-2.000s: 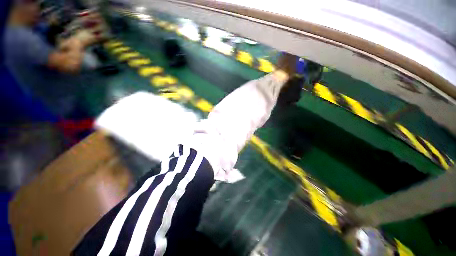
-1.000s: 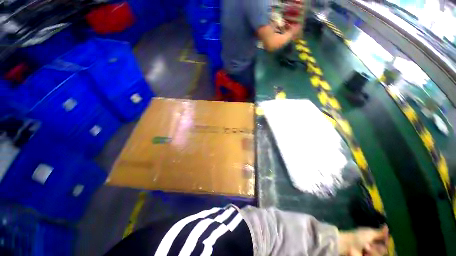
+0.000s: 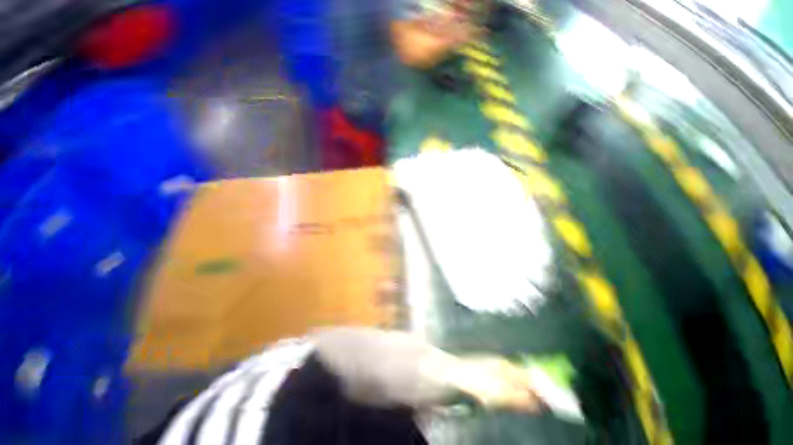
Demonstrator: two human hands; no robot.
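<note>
My left hand, blurred, reaches in from the bottom in a pale sleeve. Its fingers are at a small yellow-green and white item, perhaps an air blow gun; blur hides whether they grip it. A pile of white plastic bags lies on the green bench, just beyond the hand. My right hand is not in view.
A large cardboard box with a green mark stands left of the bench. Blue crates are stacked at the left. A recessed green conveyor edged with yellow-black tape runs along the right. Another person's hand shows at the top.
The view first swung left towards the box and crates, then shifted slightly. My left hand has moved left and up from the conveyor edge to the yellow-green and white item.
</note>
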